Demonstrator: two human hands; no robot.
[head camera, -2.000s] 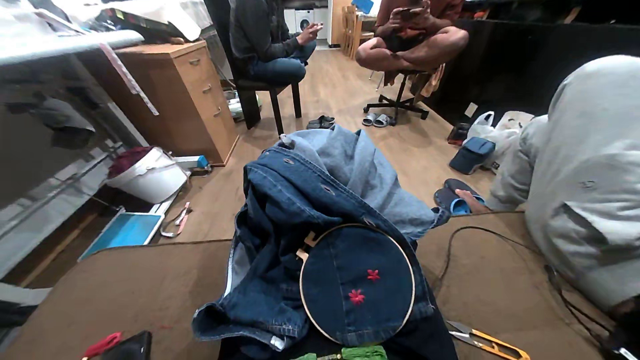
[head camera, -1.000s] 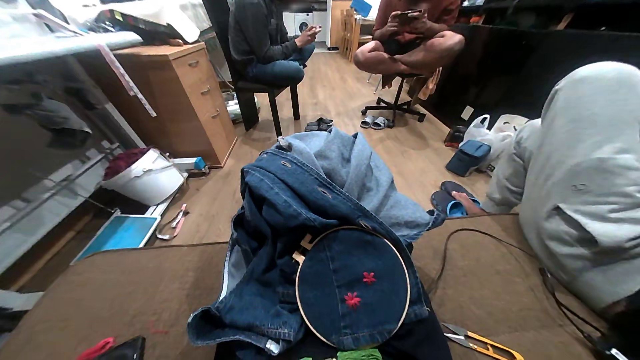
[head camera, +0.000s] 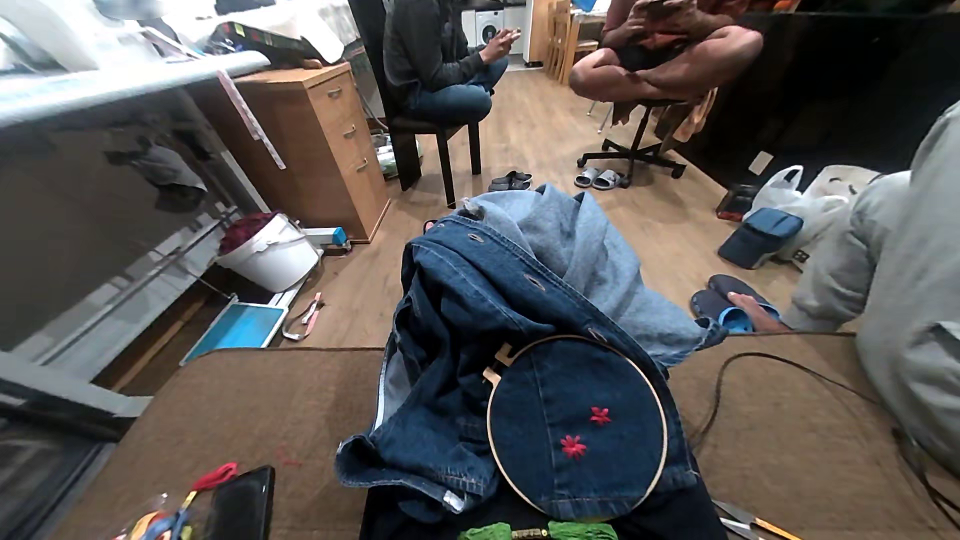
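Neither of my hands shows in the head view. A blue denim garment (head camera: 465, 300) lies bunched across my lap. A round embroidery hoop (head camera: 664, 420) is clamped on it, its metal-and-wood clasp at the upper left. Two small red stitched flowers (head camera: 574, 447) show on the stretched denim. Below the hoop, at the bottom edge, rests a skein of green embroidery thread (head camera: 581, 531) with a dark band. Scissors (head camera: 750, 521) with orange on the handle lie at the lower right, partly cut off. Red thread (head camera: 216, 475) and other coloured skeins (head camera: 161, 525) are at the lower left beside a black phone (head camera: 241, 504).
A brown couch seat (head camera: 300, 397) surrounds my lap. A dark cable (head camera: 780, 361) crosses it at right, near a person in grey clothing (head camera: 907, 300). Two people sit ahead on chairs. At left stand a wooden drawer cabinet (head camera: 292, 142) and a white bucket (head camera: 281, 255).
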